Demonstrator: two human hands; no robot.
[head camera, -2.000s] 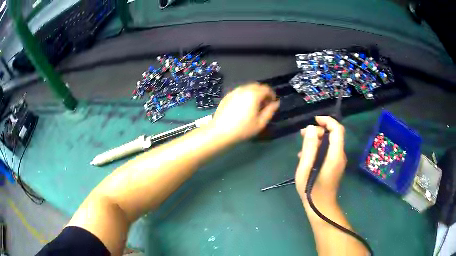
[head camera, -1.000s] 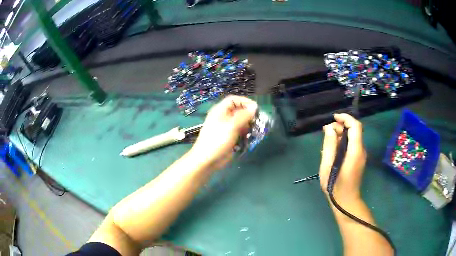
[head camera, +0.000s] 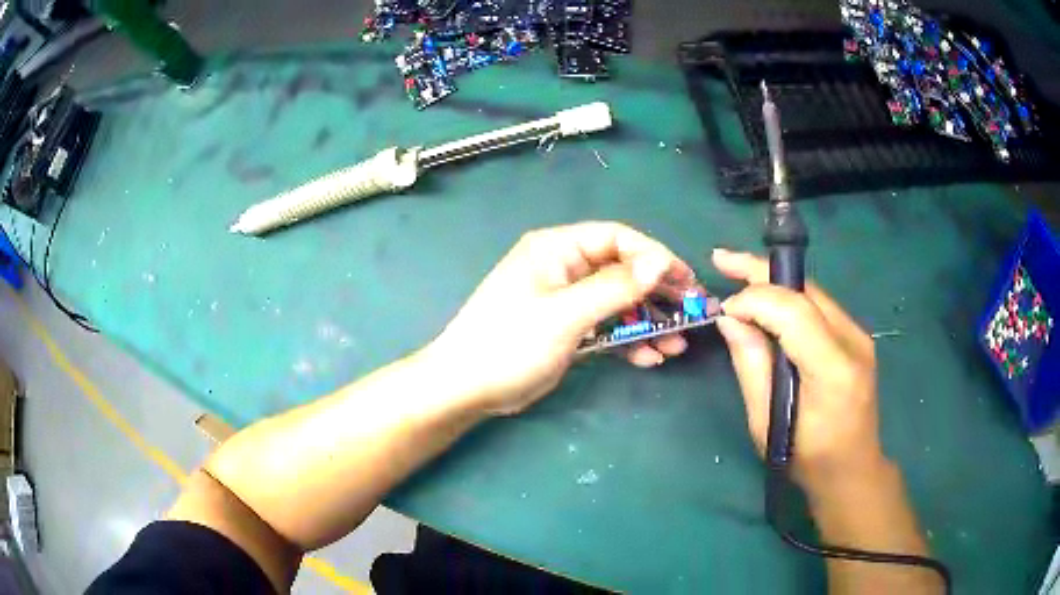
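Note:
My left hand (head camera: 581, 296) holds a circuit board (head camera: 651, 330), seen nearly edge-on, with blue parts on its upper side. My right hand (head camera: 814, 360) holds a soldering iron (head camera: 787, 250) upright, its metal tip pointing away over the black rack and its cable running down over my wrist. My right thumb and fingertip are at the board's right end. Part of the board is hidden by my left fingers.
A cream desoldering pump (head camera: 326, 195) lies at the left on the green mat (head camera: 291, 314). Board piles lie at the back (head camera: 511, 35) and on the right of a black rack (head camera: 732, 128). A blue bin (head camera: 1023, 337) of small coloured parts is at the right edge.
My left hand has moved right and down, and the board now meets my right fingers. The iron now stands upright in view. The camera view has tilted lower and closer to the mat.

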